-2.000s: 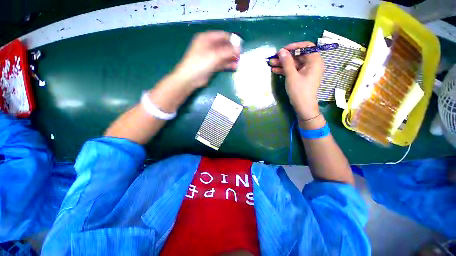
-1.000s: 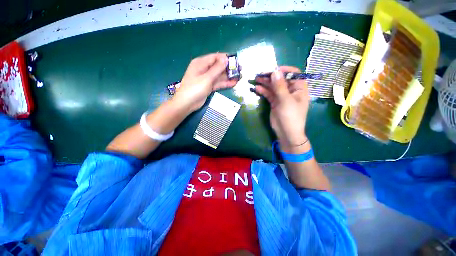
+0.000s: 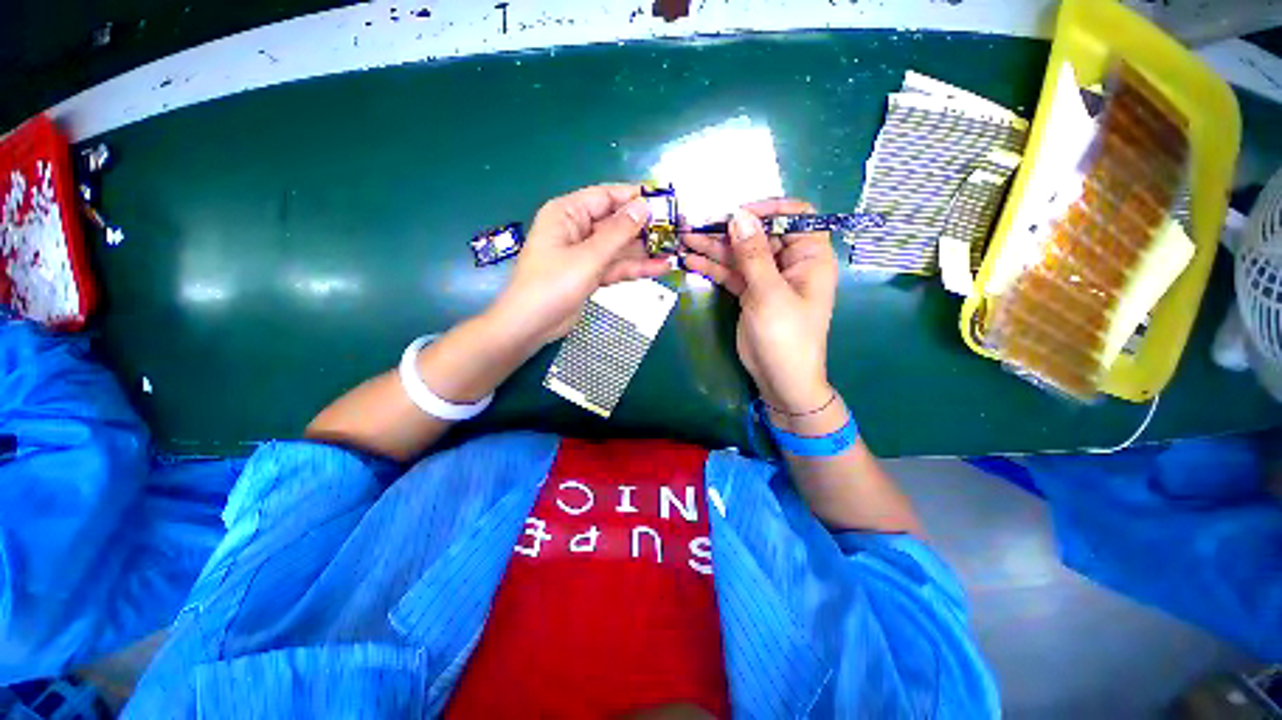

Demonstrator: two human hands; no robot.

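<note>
My left hand (image 3: 570, 267) holds a small electronic module (image 3: 659, 222), dark-edged with a pale and gold middle, between thumb and fingers. My right hand (image 3: 782, 303) holds dark patterned tweezers (image 3: 830, 222); their tip points left at the module's right edge. Whether the tip touches it or holds a piece is too small to tell. A second module (image 3: 495, 243) lies on the green tabletop just left of my left hand. A striped adhesive sheet (image 3: 613, 348) lies below my hands, its top partly covered. A bright white sticker sheet (image 3: 728, 166) lies behind them.
A stack of striped sheets (image 3: 907, 183) lies at right, beside a yellow basket (image 3: 1212, 141) holding amber strips (image 3: 1104, 225). A white fan (image 3: 1265, 274) stands at the right edge. A red tray (image 3: 82, 260) is at the left edge, with small dark parts (image 3: 96, 190) beside it.
My left hand has come down and nearer with the module, uncovering the second module. My right hand has moved left from the sheets and brought the tweezer tip to the held module.
</note>
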